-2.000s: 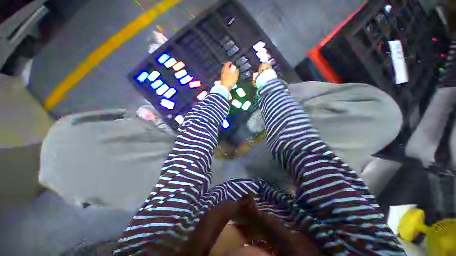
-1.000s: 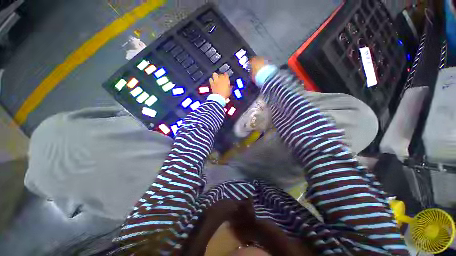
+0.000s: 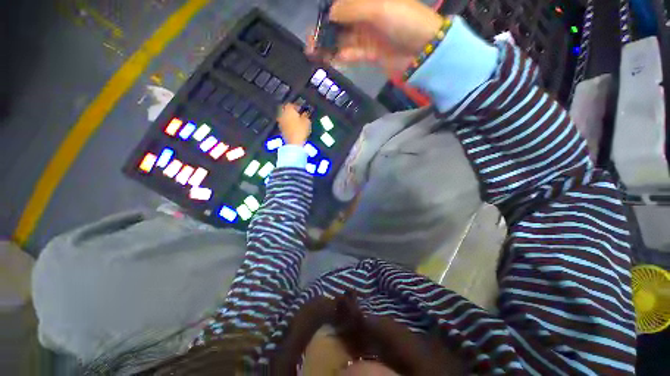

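Observation:
The black device tray (image 3: 224, 55) lies in front of my knees. Lit devices (image 3: 192, 131) showing white, red, blue and green fill its nearer and left pockets, and unlit dark devices (image 3: 261, 77) sit in its far and middle rows. My left hand (image 3: 295, 126) is low over the tray's middle, fingertips at dark devices; its grip cannot be told. My right hand (image 3: 386, 33) is raised close to the camera above the tray's far right corner, blurred. A small dark object (image 3: 323, 22) shows at its fingertips, probably a device.
A black tray stack (image 3: 532, 29) stands at the upper right, partly hidden by my right arm. A yellow fan (image 3: 652, 299) is at the lower right edge. A yellow line (image 3: 84, 132) runs along the grey floor at left.
My right hand has lifted from the tray's right edge towards the camera, a dark object at its fingers. My left hand stays over the tray. The view has shifted, and several screens changed colour.

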